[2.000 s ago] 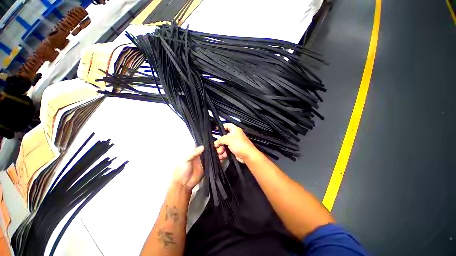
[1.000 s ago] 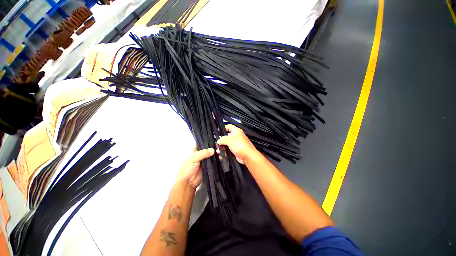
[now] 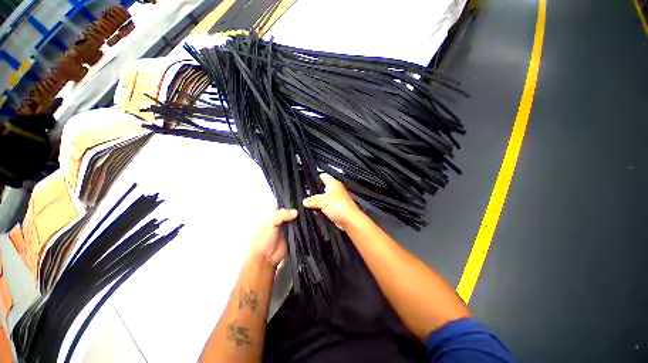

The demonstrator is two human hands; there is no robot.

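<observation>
A thick bundle of long black strips (image 3: 355, 106) lies crossed and fanned over the right edge of the white-covered table (image 3: 206, 191). One part of it runs down toward my dark-clothed lap. My left hand (image 3: 273, 237) holds this part from the left, thumb on top and fingers hidden under the strips. My right hand (image 3: 334, 202) is at its right side, thumb and index finger on the strips, the other fingers partly hidden. The strip ends hang below both hands. Which single strip is pinched cannot be told.
A smaller group of black strips (image 3: 92, 276) lies at lower left. Stacked tan cut panels (image 3: 92, 135) line the table's left side. A blue rack (image 3: 42, 32) and brown parts (image 3: 85, 53) are at upper left. A yellow floor line (image 3: 508, 156) runs along the right.
The strips between my hands have shifted slightly, and the pale piece seen at my right fingertips a second ago no longer shows. My right thumb is more extended over the strips.
</observation>
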